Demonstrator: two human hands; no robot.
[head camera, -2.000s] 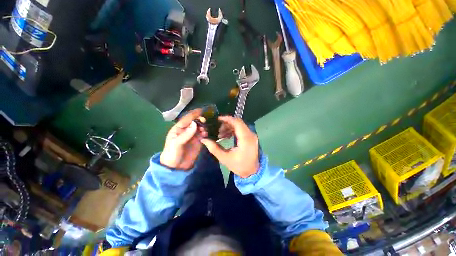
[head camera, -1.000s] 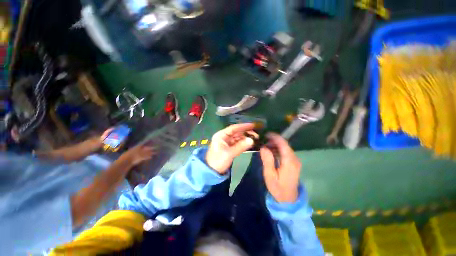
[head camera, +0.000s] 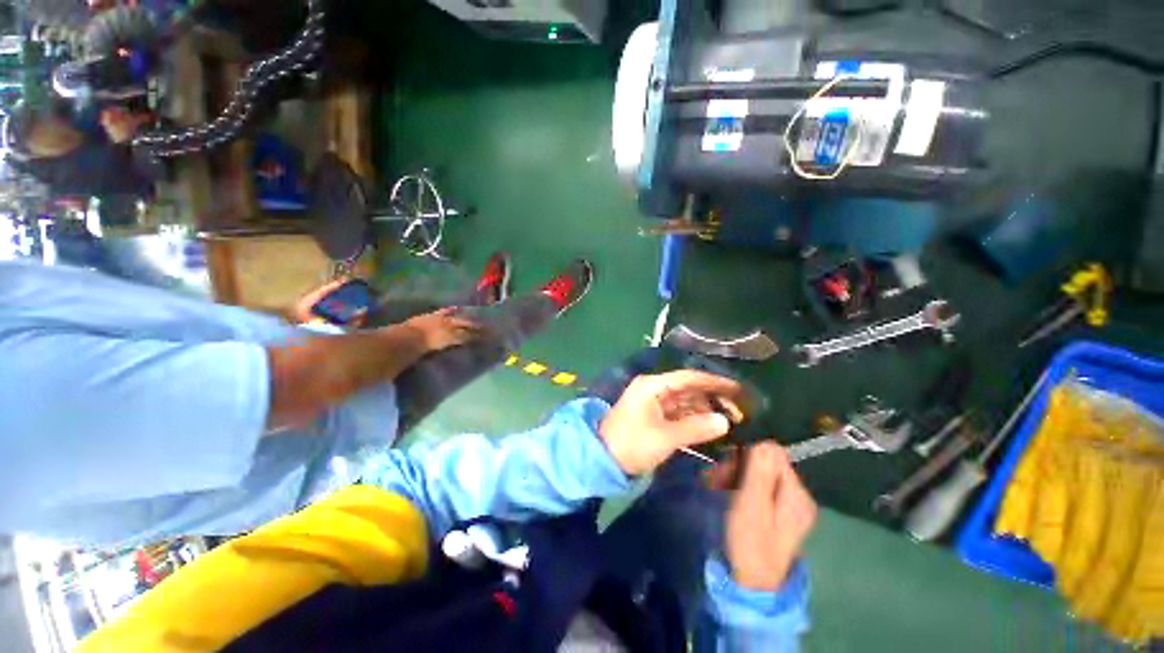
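My left hand (head camera: 670, 421) is in front of me with its fingers closed on a small dark fitting (head camera: 728, 411) with a brassy spot. My right hand (head camera: 770, 513) is just right of it and lower, fingers bent together, its fingertips near the fitting's lower side. A thin light rod (head camera: 697, 455) shows between the hands. The fingers hide most of the fitting, and what the right fingertips pinch is unclear. An adjustable wrench (head camera: 858, 436) lies right of the hands.
A double-ended wrench (head camera: 881, 334), curved metal plate (head camera: 721, 342), small parts tray (head camera: 843, 291) and pale-handled tool (head camera: 947, 500) lie beyond. A blue tray (head camera: 989, 551) holds yellow wires. A dark motor-like cylinder (head camera: 996, 121) is at the back. A person in light blue (head camera: 141, 396) stands left, holding a phone-like object.
The view has swung left, so the bench items sit farther right and the other person shows more fully. My hands are slightly farther apart, the left still on the fitting.
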